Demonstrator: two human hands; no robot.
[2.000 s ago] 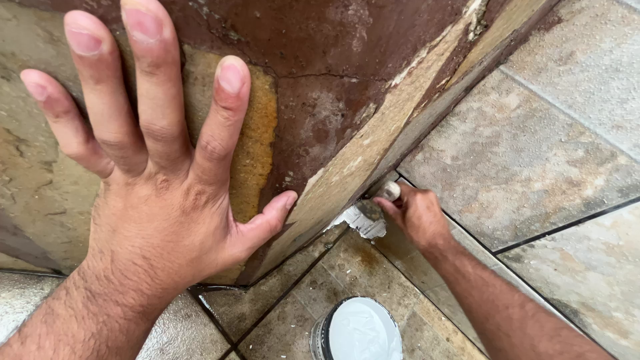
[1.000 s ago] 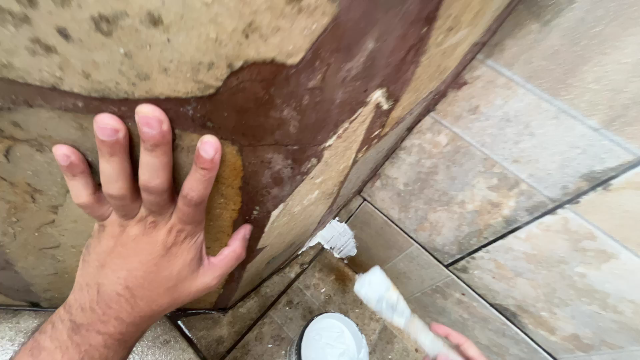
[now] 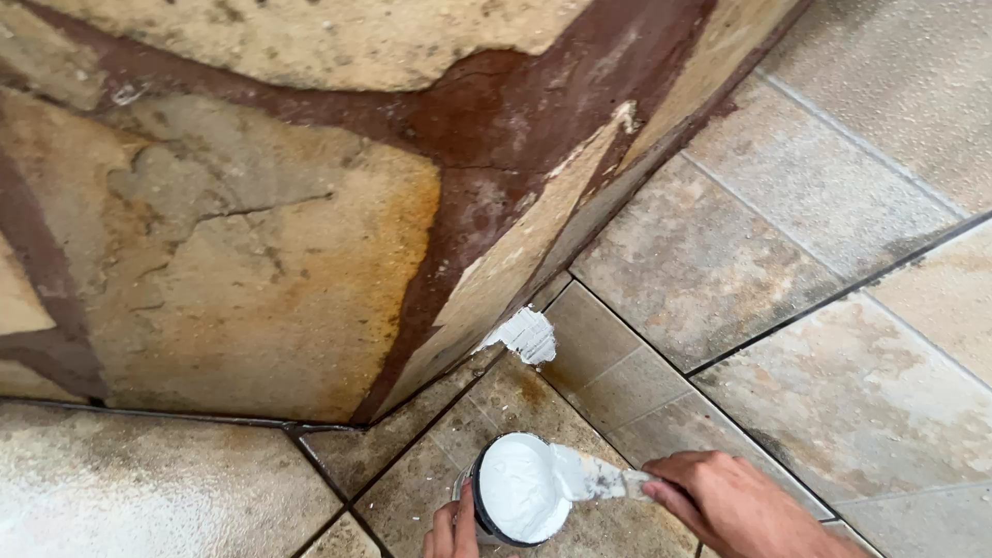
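Note:
A round tub of white paste (image 3: 518,488) with a black rim stands on the tiled floor at the lower middle. My left hand (image 3: 453,527) holds the tub's side from the left, its fingers partly cut off by the frame's edge. From the right, my right hand (image 3: 728,496) grips the handle of a paste-smeared putty knife (image 3: 601,477), whose blade rests in the paste at the tub's right side. Above the tub, a rough patch of white paste (image 3: 529,335) covers the corner where the stone wall meets the tiles.
A wall of stone slabs (image 3: 279,271) with reddish-brown joints fills the upper left. Large beige wall tiles (image 3: 845,387) with dark and pale joints lie to the right. Wet, shiny floor tiles (image 3: 139,480) are at the lower left.
My left hand has left the stone wall and now holds the tub. My right hand was at the corner with the paste patch, then drew back, and now has the blade in the tub.

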